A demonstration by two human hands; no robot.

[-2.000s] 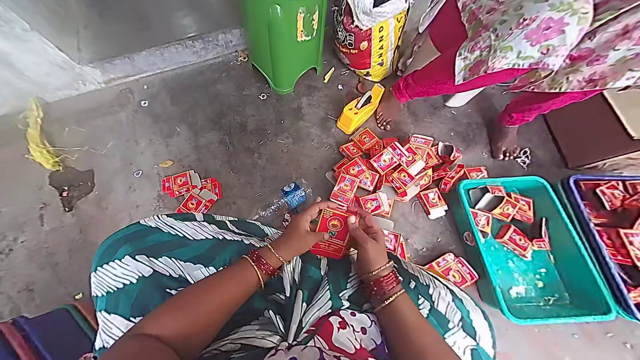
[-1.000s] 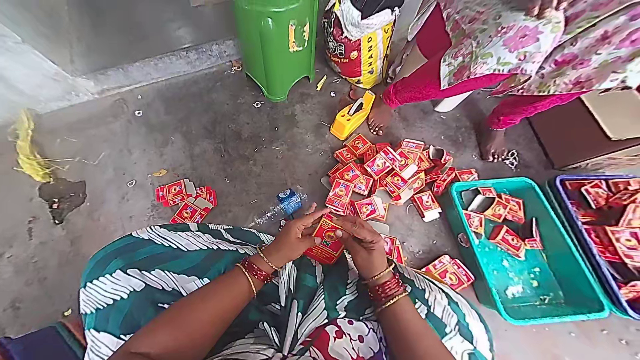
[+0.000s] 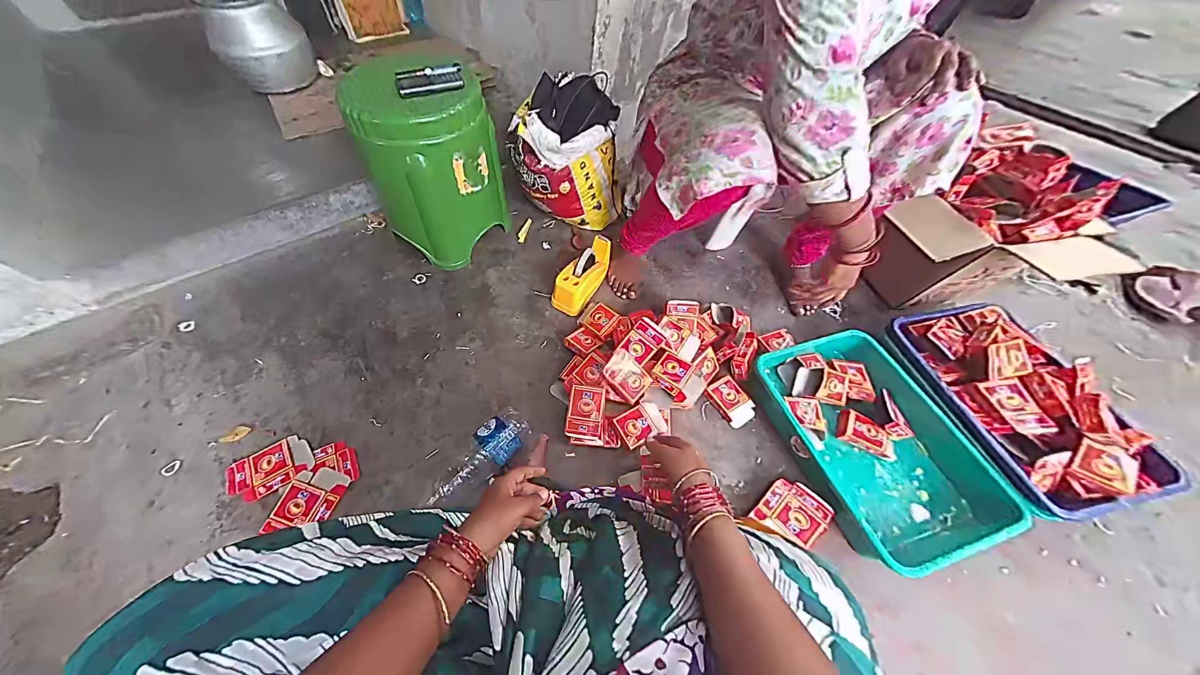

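Note:
My left hand [image 3: 516, 499] is over my lap beside a clear plastic bottle with a blue label [image 3: 499, 441]; one finger points forward and nothing shows in its grasp. At the near edge of a heap of small red cardboard boxes [image 3: 626, 375], my right hand [image 3: 673, 461] touches or holds a red box [image 3: 655, 480], partly hidden by the fingers; its grip cannot be told. More red boxes [image 3: 298, 497] lie in a small group at the left. Another few red boxes [image 3: 792, 512] rest right of my right wrist.
A teal tray [image 3: 984, 525] with several boxes stands at the right, beside a blue tray [image 3: 1177, 483] full of them. Ahead are a yellow tape dispenser [image 3: 581, 277], a green plastic stool [image 3: 427, 159], a printed sack [image 3: 567, 173] and an open carton [image 3: 928, 248]. A person squats beyond the heap.
My hands have moved apart, and the red box held between them is no longer there. The right hand has gone to the heap's near edge. The view has tilted up. The other person's hand now reaches down.

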